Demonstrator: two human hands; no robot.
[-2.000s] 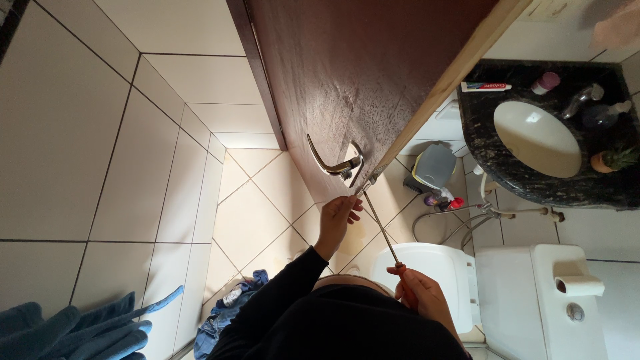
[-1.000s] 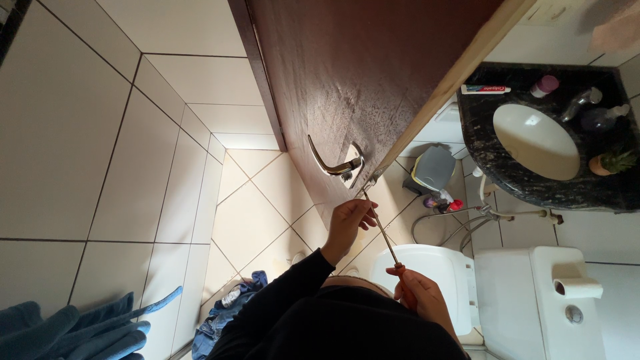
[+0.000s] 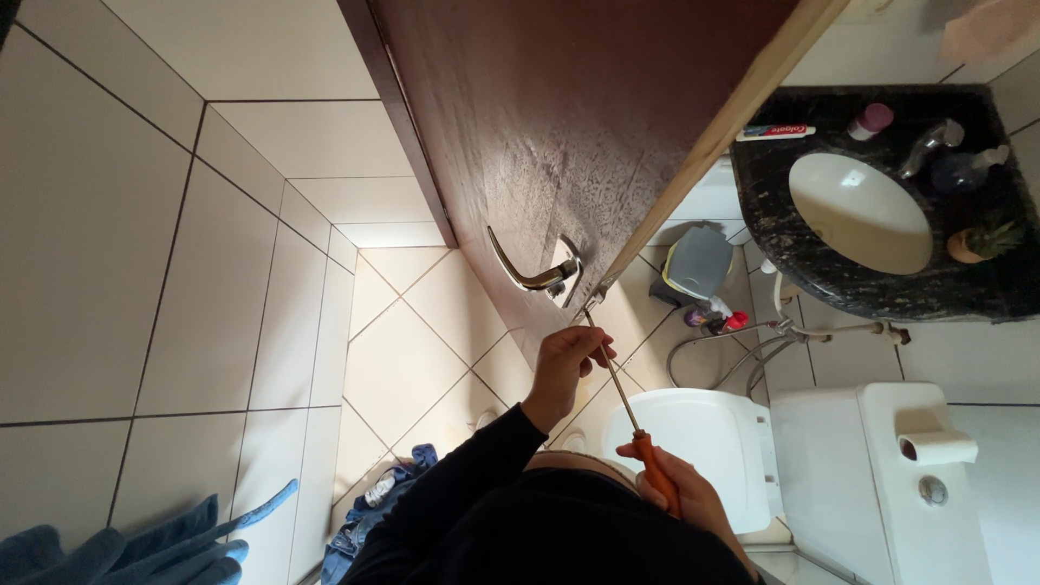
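My right hand [image 3: 686, 496] is closed around the orange handle of a long screwdriver [image 3: 622, 388]. The blade slants up to the edge of a brown wooden door [image 3: 504, 106], with its tip at the metal latch plate [image 3: 595, 301]. My left hand [image 3: 567, 370] pinches the blade near its tip with thumb and fingers. A curved metal door handle [image 3: 528, 276] sticks out from the door face just above my left hand. Whether the tip sits in a screw cannot be told.
To the right are a black stone counter [image 3: 756, 195] with a washbasin [image 3: 861, 213], a grey-lidded bin [image 3: 699, 262], bottles [image 3: 723, 321] and a toilet with its lid down [image 3: 699, 455]. Blue clothing [image 3: 378, 508] lies on the tiled floor; a blue towel [image 3: 154, 544] hangs lower left.
My left hand has shifted slightly along the blade since the earliest frame. The screwdriver tip stays by the door edge, and my right hand remains on the handle.
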